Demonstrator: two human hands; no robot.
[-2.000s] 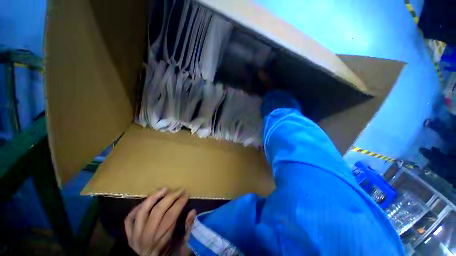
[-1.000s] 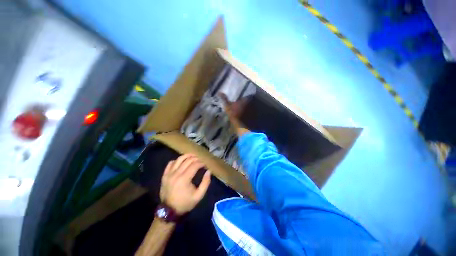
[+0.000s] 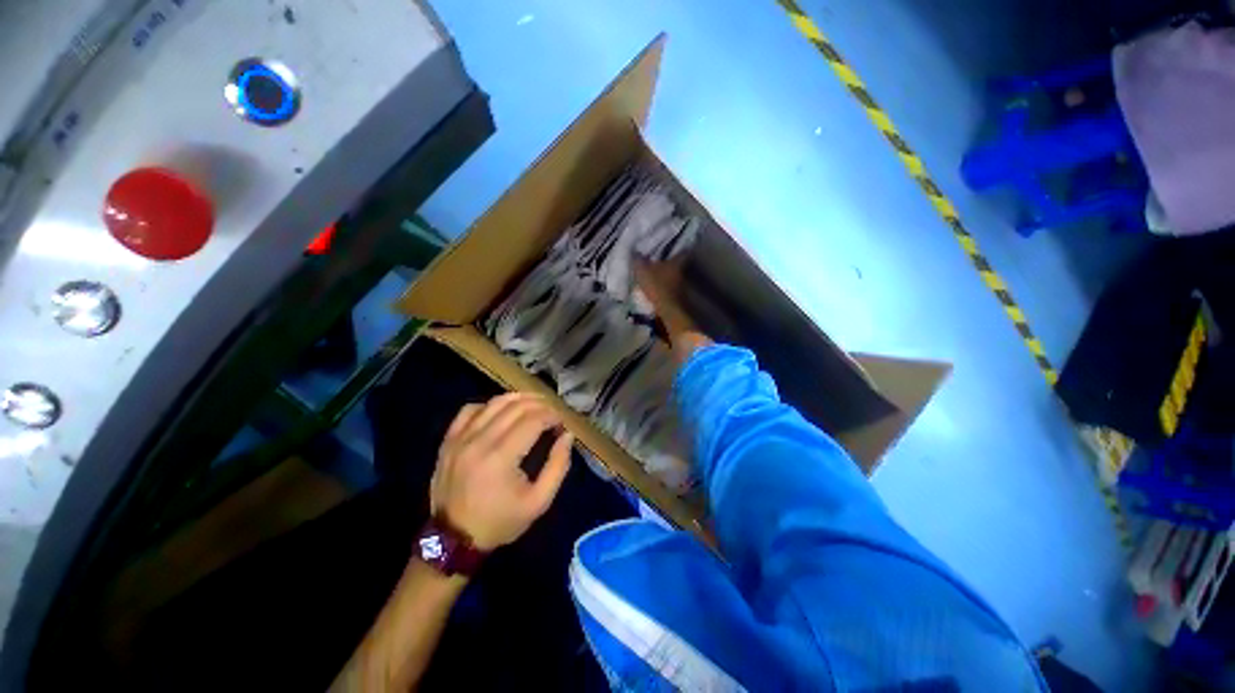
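An open brown cardboard carton [image 3: 522, 203] stands on the blue floor. Rows of thin white-wrapped parts [image 3: 582, 345] stand packed on edge inside it. My right hand [image 3: 664, 295], at the end of a blue sleeve, reaches into the carton at the wrapped parts. Its fingers are dark and partly hidden, so I cannot tell if they grip one. My left hand [image 3: 499, 467], with a dark red watch on the wrist, rests at the carton's near edge, fingers bent and thumb apart, holding nothing visible.
At the left is a grey machine edge with a red button [image 3: 159, 213], a blue-ringed button [image 3: 263, 91] and two silver buttons. A green frame stands below it. Yellow-black tape [image 3: 935, 203] crosses the floor. Blue stools [image 3: 1056, 149] and a pink cloth [image 3: 1178, 129] are at the right.
The view has moved back from the carton, and the machine's buttons have come into view. My right hand has moved from the carton's dark side to the wrapped parts. My left hand stays at the near edge.
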